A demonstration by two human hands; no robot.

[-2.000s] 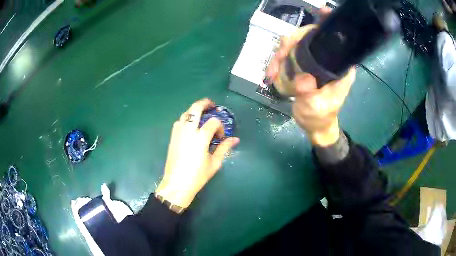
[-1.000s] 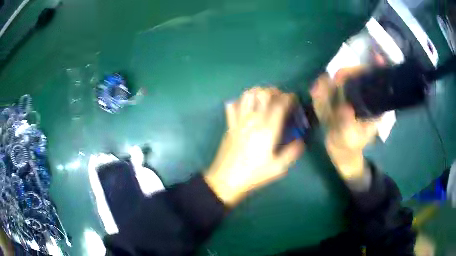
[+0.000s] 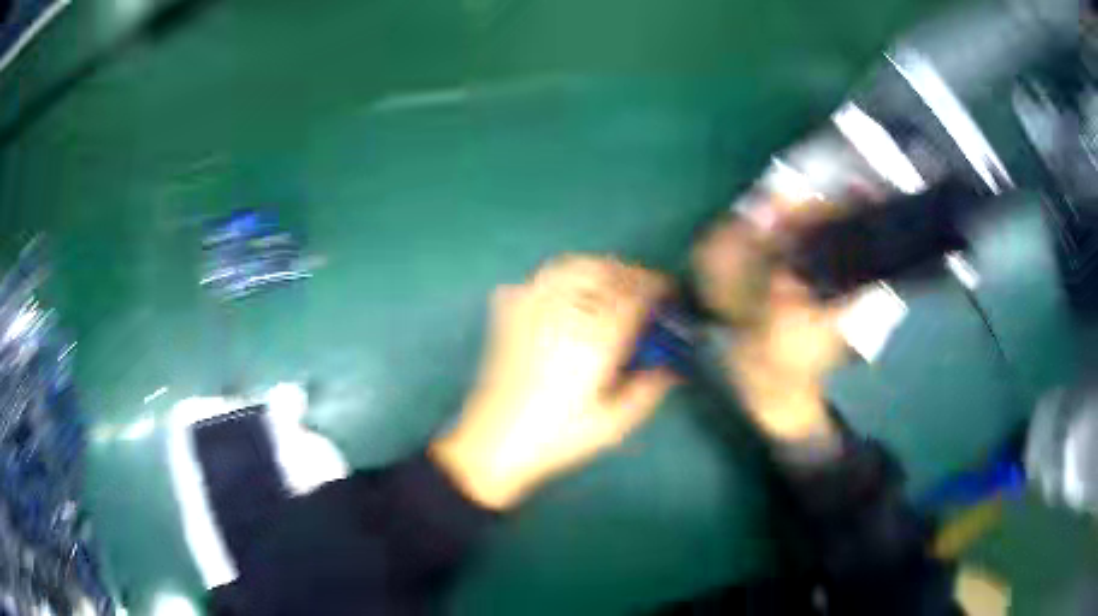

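The picture is blurred. My left hand (image 3: 560, 367) is on the green surface, its fingers around a round blue circuit-board unit (image 3: 657, 342) that is mostly hidden by the hand. My right hand (image 3: 783, 343) is just right of it, wrapped around the black electric screwdriver (image 3: 885, 241), which lies tilted with its lower end towards the unit. I cannot tell whether the tip touches the unit. Another blue unit (image 3: 251, 253) lies alone on the green surface at the left.
A pile of boards with wires (image 3: 36, 445) is at the left edge. A smartphone (image 3: 241, 463) lies on white cloth (image 3: 199, 499) by my left forearm. The blurred white feeder box (image 3: 879, 147) stands behind my right hand. A blue object (image 3: 981, 479) is at the lower right.
Since two seconds ago, my left hand and the unit have moved right, and the screwdriver has come down beside them, more level. The view has shifted too. My grips look unchanged.
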